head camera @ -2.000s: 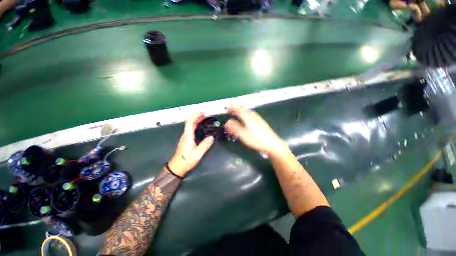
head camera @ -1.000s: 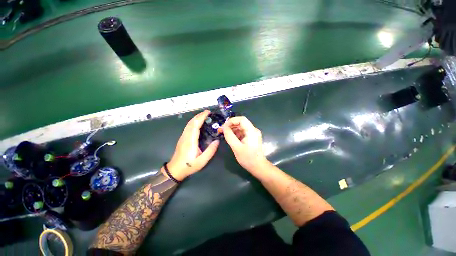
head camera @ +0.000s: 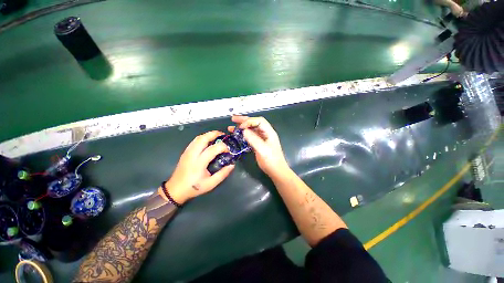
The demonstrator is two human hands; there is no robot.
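My left hand (head camera: 198,166) is wrapped around a black cylindrical housing (head camera: 221,162) near the bench's far edge, its open end towards my right hand. My right hand (head camera: 262,145) is at the housing's open end, its fingers on a small dark-blue circuit board (head camera: 240,140). A thin white wire and a bit of red wire show between board and housing. My fingers partly hide the board and the inside of the housing.
Several black housings with blue boards (head camera: 88,202) and green-capped parts stand at left, above a masking tape roll (head camera: 33,273). A closed unit (head camera: 77,40) stands on the green belt beyond the white rail (head camera: 182,116). Black parts (head camera: 413,115) lie at right, near a ribbed black object (head camera: 482,38).
My left hand has tilted the housing over, and my right fingers have brought the board close against its open end. The unit on the belt has moved left.
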